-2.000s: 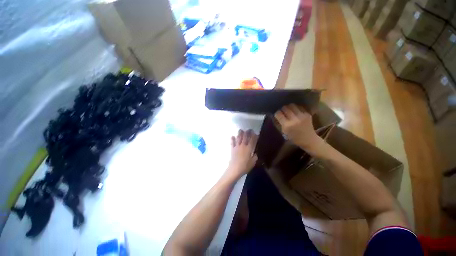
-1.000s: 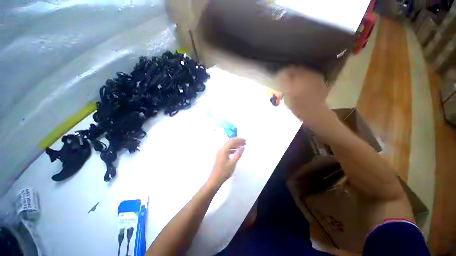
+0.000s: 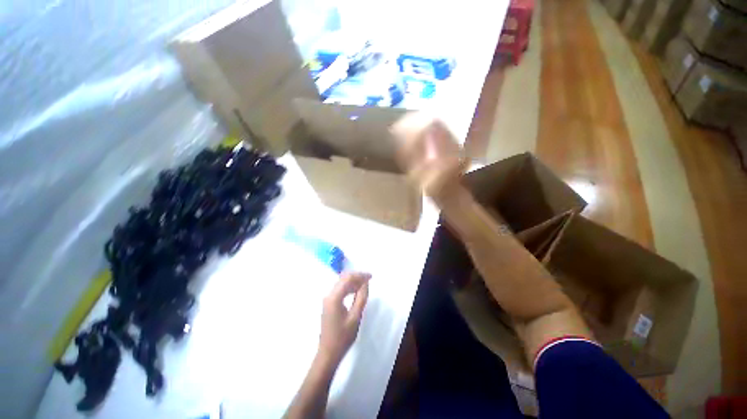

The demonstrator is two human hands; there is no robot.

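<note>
A plain brown inner carton stands open on the white table, its inside showing. My right hand is blurred at the carton's right end; whether its fingers grip the flap I cannot tell. My left hand is over the table nearer me, holding nothing, thumb and fingers apart. A small blue-and-white retail box, washed out by glare, lies just beyond its fingertips. A tangled black cable pile lies to the left.
Blue-and-white retail boxes lie loose beyond the carton. A taller brown carton stands behind at the wall. Open brown shipping boxes are on the floor to the right. A red stool and stacked cartons stand farther off.
The brown carton, raised and blurred at my right hand one second ago, now stands on the table. My left hand has stayed near the small blue box. The view has shifted.
</note>
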